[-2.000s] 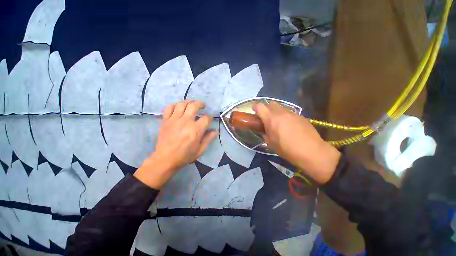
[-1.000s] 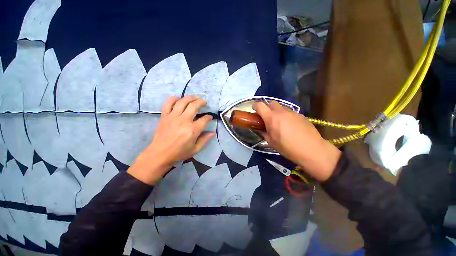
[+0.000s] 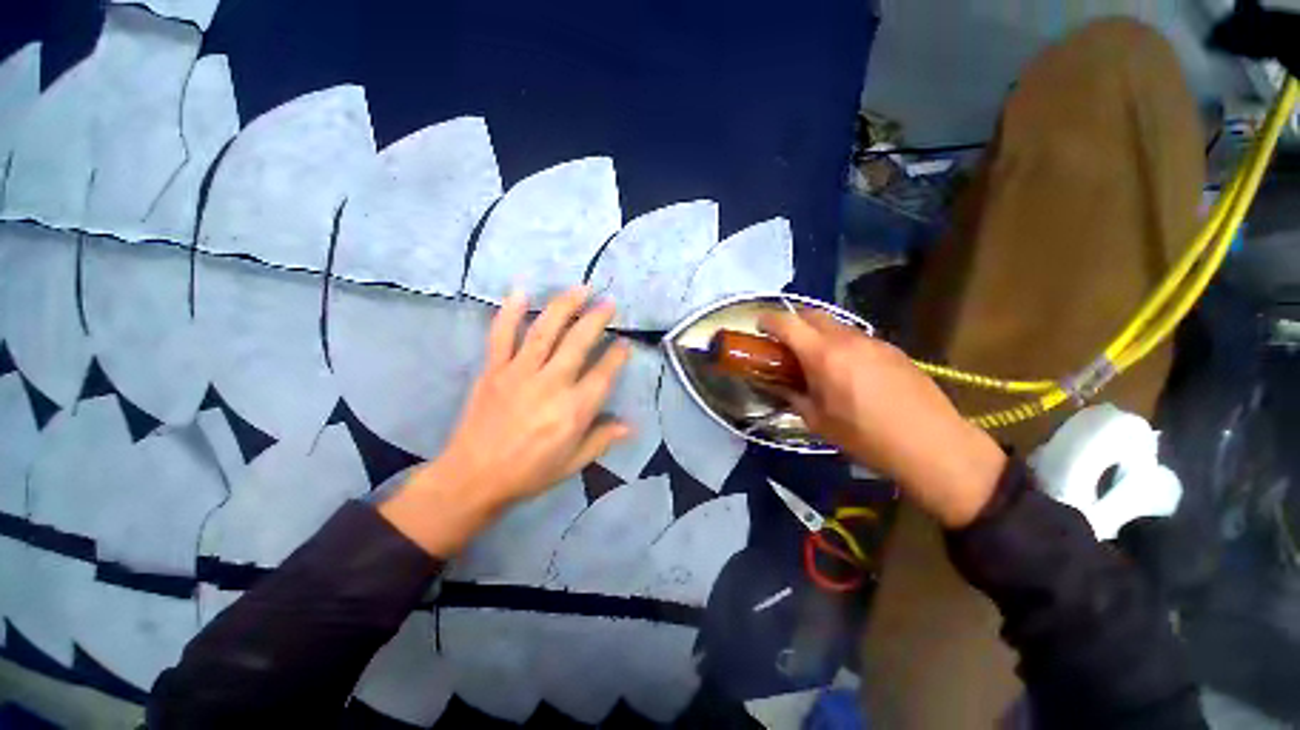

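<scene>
Pale grey petal-shaped cut pieces (image 3: 414,200) overlap in long rows on the navy table cover (image 3: 570,72), with a thin dark seam line (image 3: 257,261) along the top row. My left hand (image 3: 520,428) lies flat on the row, fingers spread, left of the iron. My right hand (image 3: 870,407) grips the brown-orange handle of the steam iron (image 3: 720,392). The iron stands on the right end of the row, its tip pointing left at the seam. The pieces under the iron are hidden.
Yellow hoses (image 3: 1190,278) run from the iron to the upper right. A tan padded board (image 3: 1055,186) stands at the right, with a white tape roll (image 3: 1105,468) beside it. Scissors with red and yellow handles (image 3: 827,549) lie below the iron.
The view has shifted and tilted, so the rows now slant down to the right. My left hand's fingers are more spread. The iron remains at the row's right end.
</scene>
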